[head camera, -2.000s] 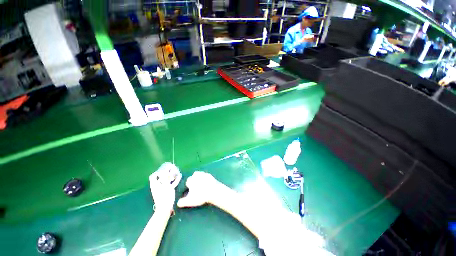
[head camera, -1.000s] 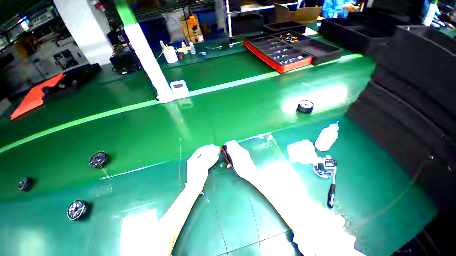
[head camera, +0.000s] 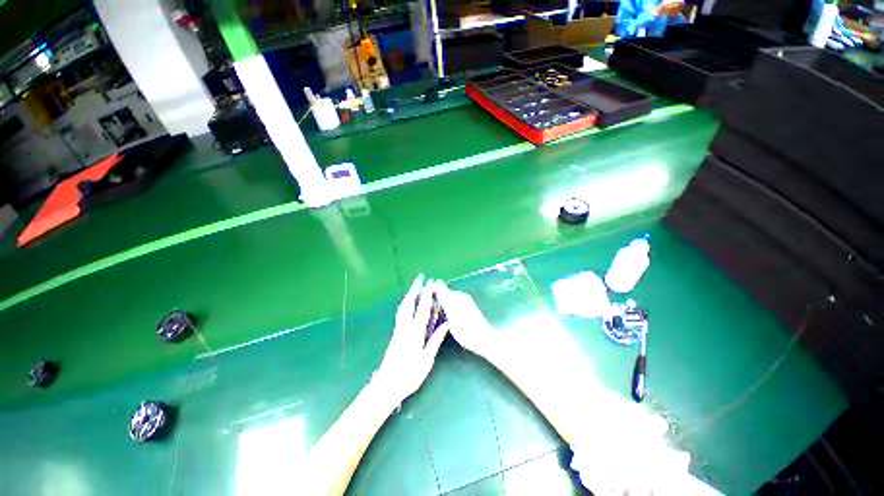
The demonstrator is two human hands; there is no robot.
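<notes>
A small dark round piece (head camera: 435, 318) is held upright between my two hands over the middle of the bench. My left hand (head camera: 414, 339) presses flat on its left side, with the fingers pointing away. My right hand (head camera: 463, 320) closes on its right side. Most of the piece is hidden by the fingers. Round black assemblies lie on the bench at left (head camera: 175, 325), lower left (head camera: 149, 420) and far left (head camera: 42, 373). Another black disc (head camera: 574, 210) stands beyond my right hand.
At right are a white crumpled cloth (head camera: 581, 294), a white bottle (head camera: 628, 265) and a silver piece with a black-ended arm (head camera: 640, 373). Large black trays (head camera: 775, 213) wall the right side. A red-edged parts tray (head camera: 533, 128), white post (head camera: 283, 131) and white meter (head camera: 342, 180) are beyond.
Both hands stay together around the dark piece. My left hand has turned from curled fingers to flat, extended fingers against it. The view has shifted slightly.
</notes>
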